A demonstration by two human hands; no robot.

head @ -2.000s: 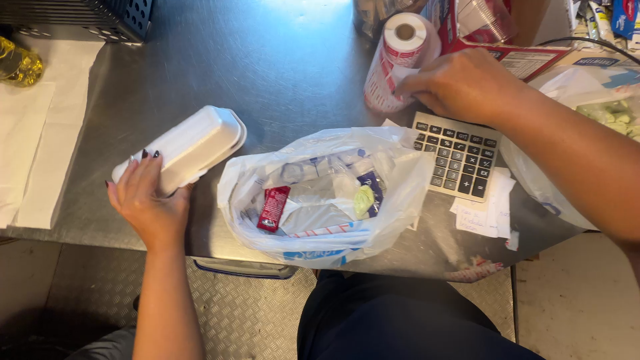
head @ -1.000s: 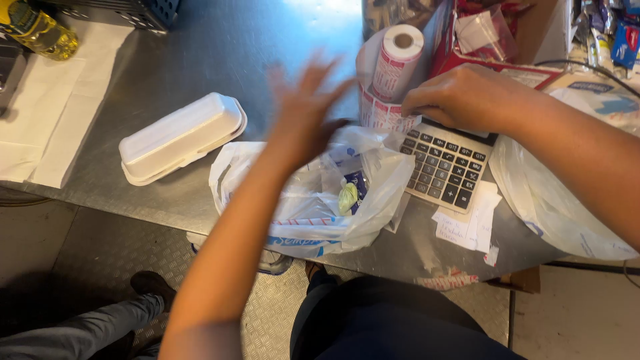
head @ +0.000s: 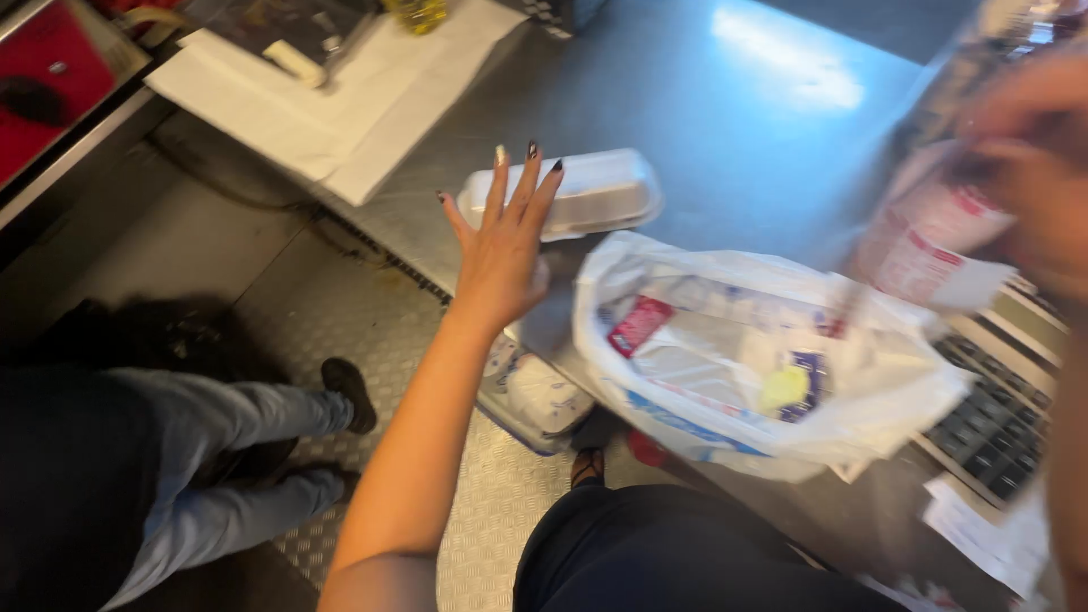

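Note:
My left hand (head: 503,246) is spread, its fingers over the near left part of a closed white foam food container (head: 603,191); whether they touch it is unclear. To the right of it, an open white plastic bag (head: 765,357) stands at the metal counter's near edge, with a red sachet (head: 641,325) and a blue packet (head: 806,387) inside. My right hand (head: 1033,178) is a blur at the upper right, beside a roll of red-printed labels (head: 926,242). What its fingers hold cannot be made out.
A calculator (head: 990,416) lies right of the bag, with paper slips (head: 986,531) below it. White paper (head: 289,119) covers the counter's left part. Another person in jeans (head: 246,412) stands at the lower left. A wrapped bundle (head: 544,395) sits below the counter edge.
My left hand has gone from over the bag back to the foam container. My right hand has lifted away from the calculator. The view has swung left.

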